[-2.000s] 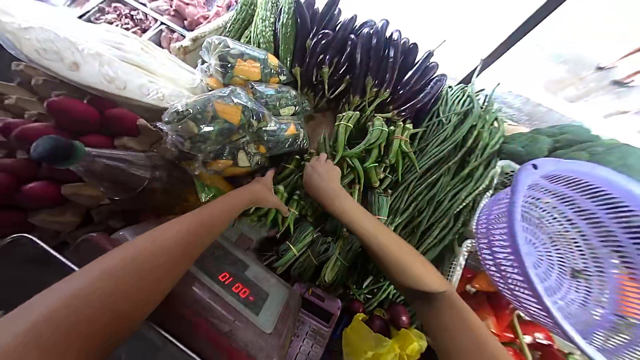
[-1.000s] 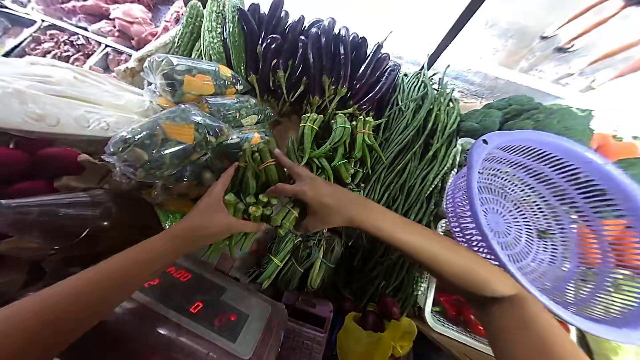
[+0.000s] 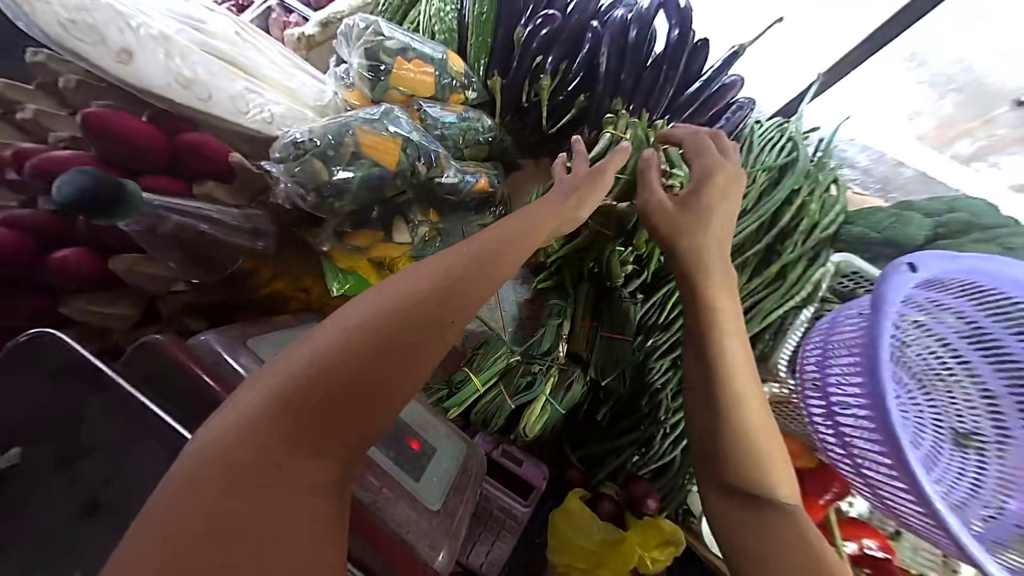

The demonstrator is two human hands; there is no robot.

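Note:
My left hand (image 3: 588,188) reaches to the bundles of okra (image 3: 620,136), its fingers spread along their left side. My right hand (image 3: 696,192) is at their right side, thumb and fingers curved around the end of a bundle; how firmly it touches is hard to tell. Behind the okra lie dark purple eggplants (image 3: 616,56). Long green beans (image 3: 784,192) are heaped to the right. Below my hands are banded bundles of thin green stalks (image 3: 512,384). Plastic bags of cut squash and greens (image 3: 368,160) lie left of my left hand.
A digital scale (image 3: 424,480) and a purple calculator (image 3: 500,512) sit below my left forearm. At the right edge stands a purple plastic basket (image 3: 880,384), above red peppers (image 3: 860,540). Dark pink eggs (image 3: 124,140) and a plastic bottle (image 3: 192,232) are at the left.
Both hands have moved away from me, from the near ends of the okra a second ago to the far bundles beside the eggplants.

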